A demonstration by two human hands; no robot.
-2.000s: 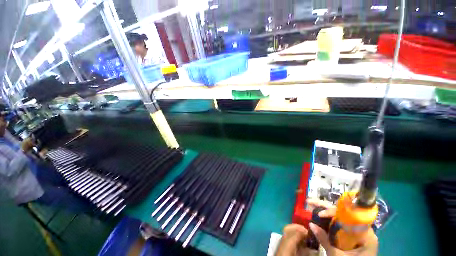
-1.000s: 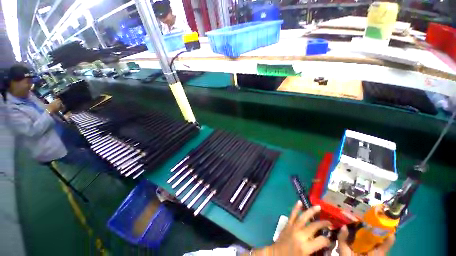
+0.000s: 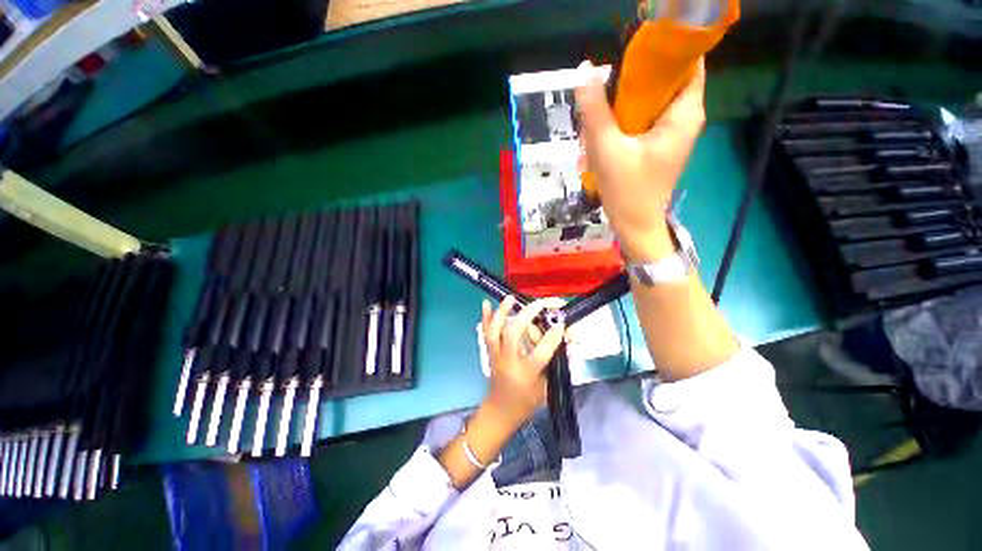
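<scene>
A black tripod assembly (image 3: 564,393) has three flat legs spread in a Y over the white fixture plate (image 3: 599,342) at the bench's front edge. My left hand (image 3: 520,350) holds it at the centre hub, with fingers on the hub. My right hand (image 3: 641,161) grips the orange electric screwdriver (image 3: 655,70), raised above the feeder. The white and blue screw feeder (image 3: 555,178) stands on its red base (image 3: 562,271); my right hand hides its right side. The screwdriver's lower end is mostly hidden behind my hand. No screw can be made out.
A black foam tray (image 3: 355,350) with several units and silver tubes (image 3: 262,418) lies left of the feeder. More units lie at the far left. Another black tray (image 3: 878,199) with units lies right. A blue basket (image 3: 239,506) is below the bench at left. A cable hangs right of my right arm.
The view has swung right and down. My right hand has lifted the screwdriver away from the hub and over the feeder. The tripod's legs now show spread, with my left hand still at the hub.
</scene>
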